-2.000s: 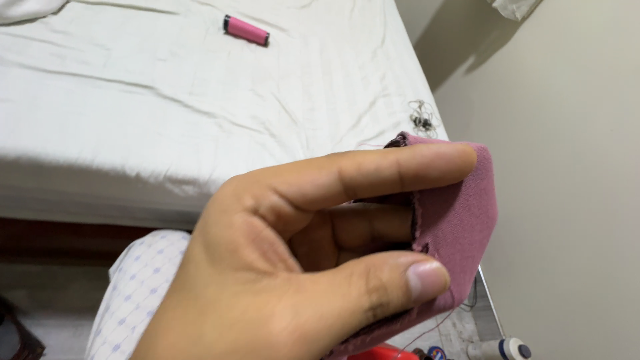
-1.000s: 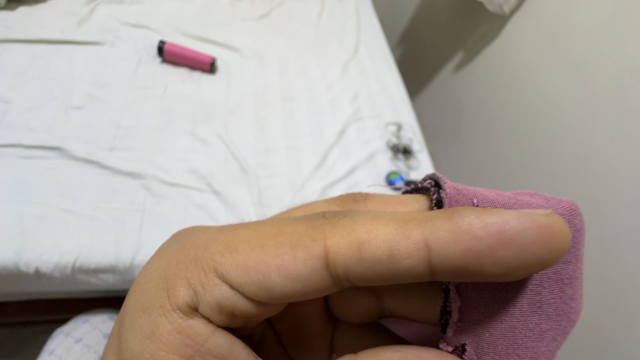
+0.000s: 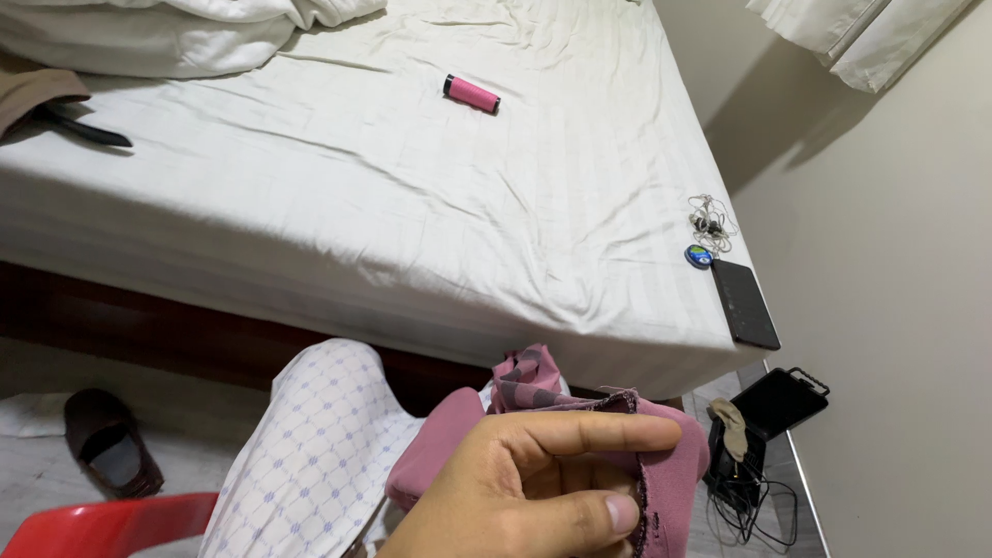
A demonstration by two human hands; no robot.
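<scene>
My left hand comes in from the bottom centre and holds pink fabric. Its index finger lies along the top of the fabric, its thumb lies below, and the other fingers curl in between. Dark overlock stitching runs along the fabric's raw edge near the fingertips, with loose threads at its top. More pink cloth lies on the lap behind the hand, beside a pink and grey patterned piece. My right hand is not in view. A spool of pink thread lies on the white bedsheet.
On the bed's right corner are a black phone-like device, a small blue round tin and tangled earphones. An opened black case with cables stands on the floor. A red plastic chair part and a brown shoe are lower left.
My left hand, still holding the pink fabric, appears lower in the view than a second ago. The view has shifted widely, now showing the lap and more floor.
</scene>
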